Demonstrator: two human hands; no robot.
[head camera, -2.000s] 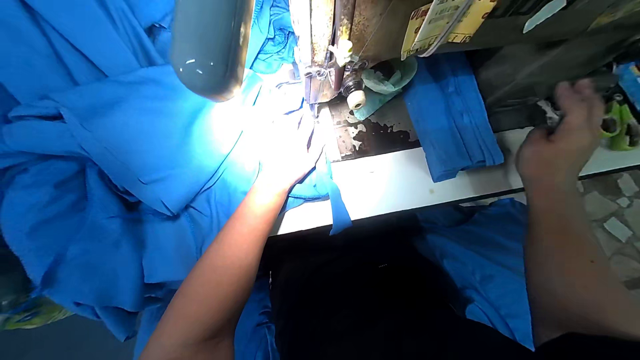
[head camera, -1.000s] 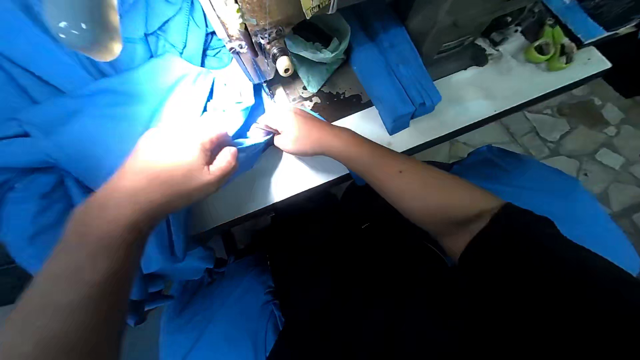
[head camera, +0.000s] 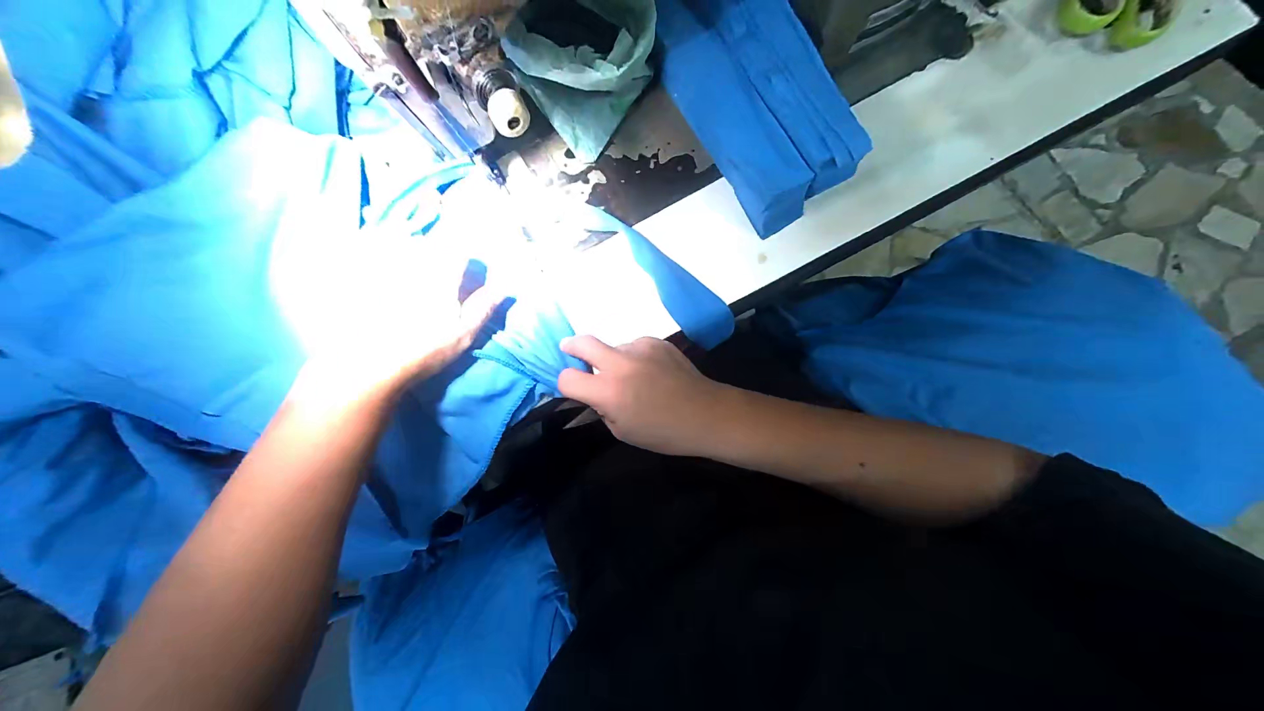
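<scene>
Under the glare of a lamp, my left hand (head camera: 405, 316) lies on the blue fabric (head camera: 168, 286), its outline washed out so that its fingers are hard to make out. My right hand (head camera: 642, 385) pinches a gathered, stitched edge of the same fabric between thumb and fingers, below the sewing machine's needle area. The sewing machine (head camera: 444, 69) stands above both hands, its needle area over the brightly lit cloth. A loose blue strip (head camera: 681, 286) curves over the table's front edge, just above my right hand.
A stack of folded blue pieces (head camera: 760, 109) lies on the white table (head camera: 948, 118), right of a greenish cloth bag (head camera: 592, 89). Green-handled scissors (head camera: 1116, 20) lie at the top right. More blue fabric (head camera: 1037, 355) drapes beside my lap, above a stone-patterned floor (head camera: 1126, 188).
My right hand has come from the table's right side to the fabric, then down to its gathered edge below the needle area. The view has shifted.
</scene>
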